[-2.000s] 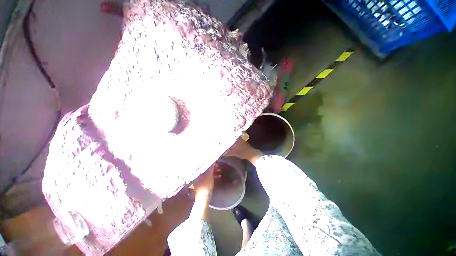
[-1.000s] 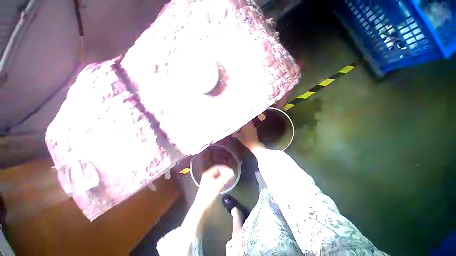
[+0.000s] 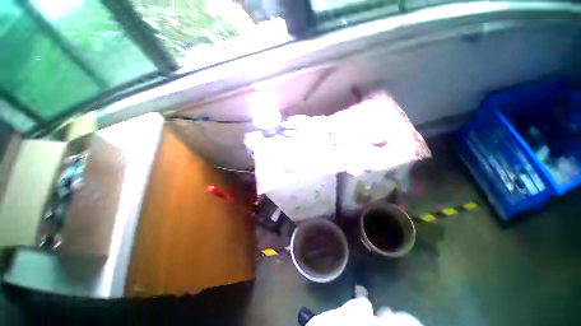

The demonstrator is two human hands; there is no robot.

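Observation:
Two open round buckets stand on the floor in front of me: a greyish one with a white rim [image 3: 320, 277] and a darker brownish one [image 3: 411, 234]. Behind them stand two white boxes with lacy, overexposed covers, the left box [image 3: 306, 197] and the right box [image 3: 376, 181]. Small pale brown parts show low on the right box's front. No hand of mine can be made out. Pale, blurred clothing [image 3: 347, 314] shows at the bottom edge, with a dark shoe tip beside it.
An orange-brown cabinet [image 3: 185, 223] with a white top stands at the left, with an open carton [image 3: 95, 191] on it. Blue crates [image 3: 509, 159] stand at the right. Yellow-black tape [image 3: 449, 211] runs on the floor. Windows span the wall behind.
Both hands, earlier at the buckets, have left the picture. My view has moved back and up, so the boxes look smaller and the cabinet, carton and windows show.

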